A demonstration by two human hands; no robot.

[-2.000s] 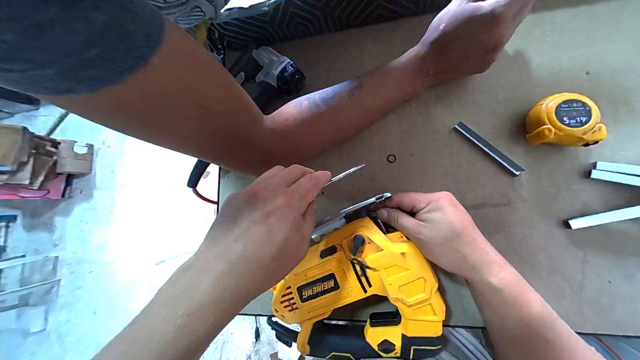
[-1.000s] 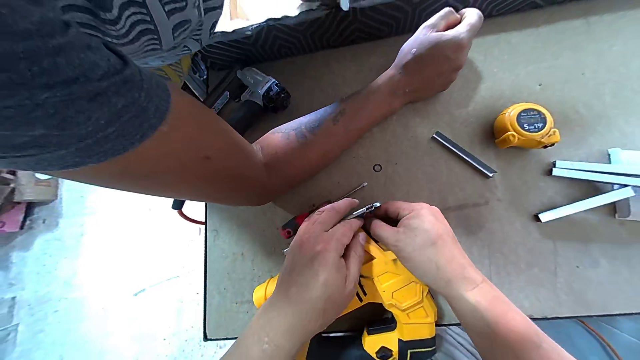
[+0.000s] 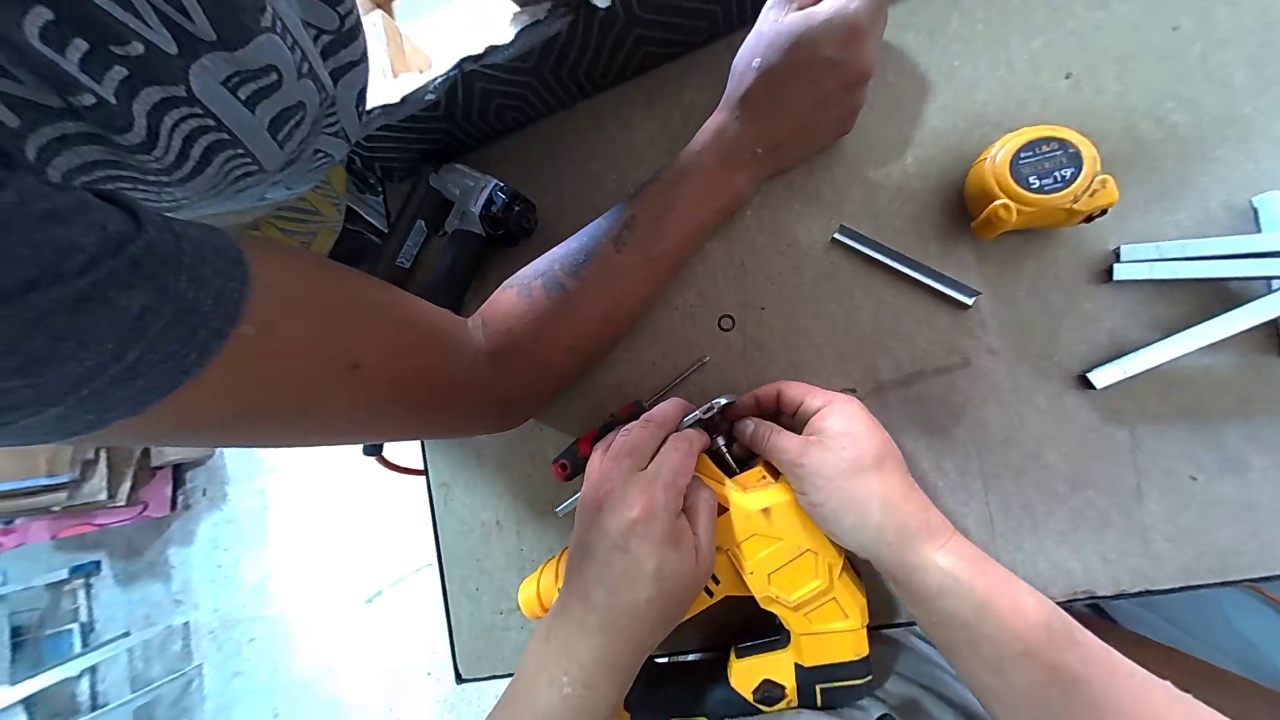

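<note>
A yellow and black jigsaw (image 3: pixel 790 560) lies at the table's near edge, its front end pointing away from me. My left hand (image 3: pixel 650 500) grips the metal base plate (image 3: pixel 708 410) at that end. The fingertips of my right hand (image 3: pixel 840 450) pinch at the blade clamp area beside the plate; what they hold is hidden. A screwdriver (image 3: pixel 600 435) with a red and black handle lies on the table just beyond my left hand. A small black ring (image 3: pixel 726 323) lies farther out.
A co-worker's forearm (image 3: pixel 590 270) rests across the table at the left. A cordless drill (image 3: pixel 480 210) lies behind it. At right are a yellow tape measure (image 3: pixel 1045 180), a short metal strip (image 3: pixel 905 265) and several metal strips (image 3: pixel 1190 335). The table's left edge (image 3: pixel 440 570) is near the jigsaw.
The screwdriver, in my left hand two seconds ago, now lies on the table. My left hand has moved onto the jigsaw's base plate. The co-worker's fist remains on the table.
</note>
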